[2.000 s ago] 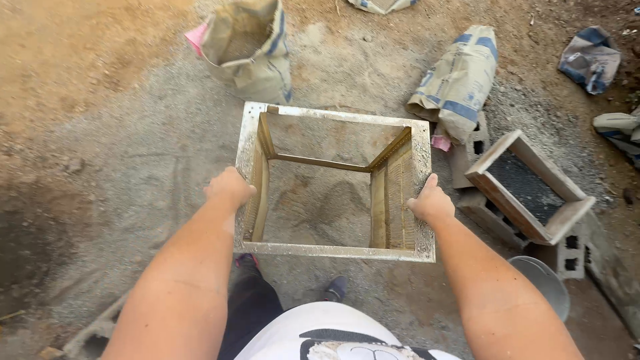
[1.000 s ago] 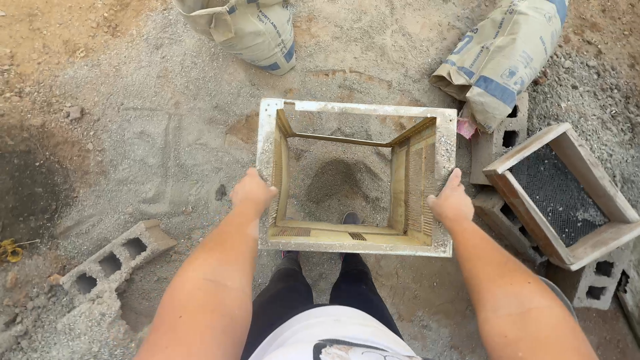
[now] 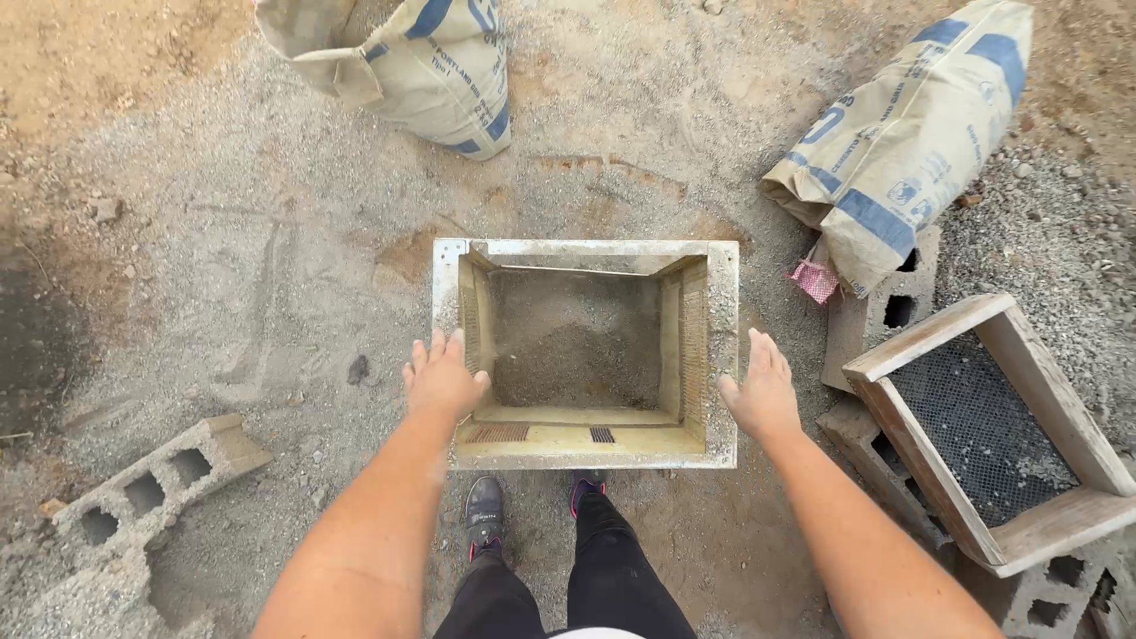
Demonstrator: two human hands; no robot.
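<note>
An open rectangular frame box (image 3: pixel 723 355) with a whitish, dusty rim and yellowish inner walls stands on the gritty ground around a low heap of grey-brown sand (image 3: pixel 586 355). At its left rim is my left hand (image 3: pixel 442 377), fingers spread and not gripping; whether it touches the rim I cannot tell. My right hand (image 3: pixel 761 386) is just off the right rim, thumb apart from the fingers, holding nothing. Both my shoes are just below the box's near edge.
A wooden sieve with wire mesh (image 3: pixel 985 426) rests on concrete blocks (image 3: pixel 887 311) at the right. One cement bag (image 3: pixel 914 142) lies beyond it, and an open cement bag (image 3: pixel 435 80) is at the upper left. A broken concrete block (image 3: pixel 160 479) lies lower left.
Both hands have let go of the box's sides, which they gripped in the earlier frames. The box has been lowered around the sand heap.
</note>
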